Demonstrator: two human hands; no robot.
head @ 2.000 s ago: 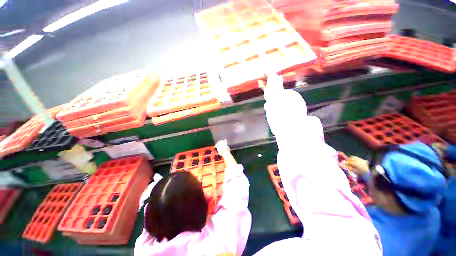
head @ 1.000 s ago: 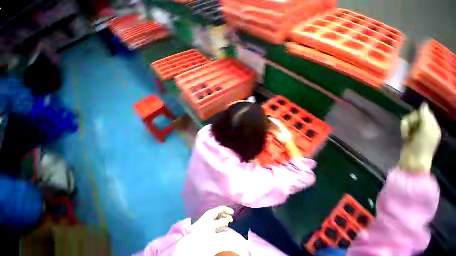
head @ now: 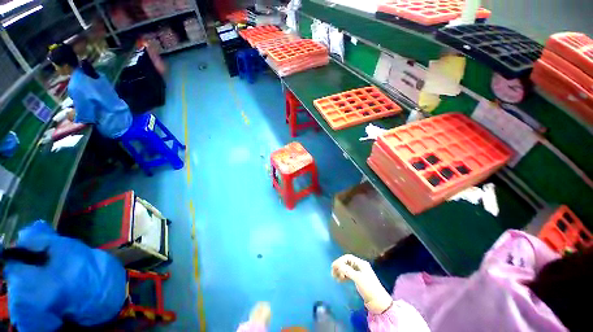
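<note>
My right hand (head: 354,272), in a pale glove with a pink sleeve, is raised over the floor at bottom centre. Its fingers are curled and I see nothing held. My left hand (head: 261,314) is small, blurred and partly cut off at the bottom edge; its fingers are unclear. The nearest large thing is an orange tray stack (head: 400,178) on the green bench, right of my right hand and apart from it. Its top tray has several black units (head: 434,176) in its pockets. A single orange tray (head: 335,117) with dark pockets lies beyond it.
A person in pink (head: 455,301) is close at lower right, beside another orange tray (head: 564,227). A red stool (head: 292,157) and cardboard box (head: 361,227) stand on the blue floor. Two people in blue are at left. The shelf holds a black tray (head: 494,48).
The view has swung left from the shelf to the aisle. My right hand, earlier up at the shelf's tray, is now low over the floor. My left hand has come into view.
</note>
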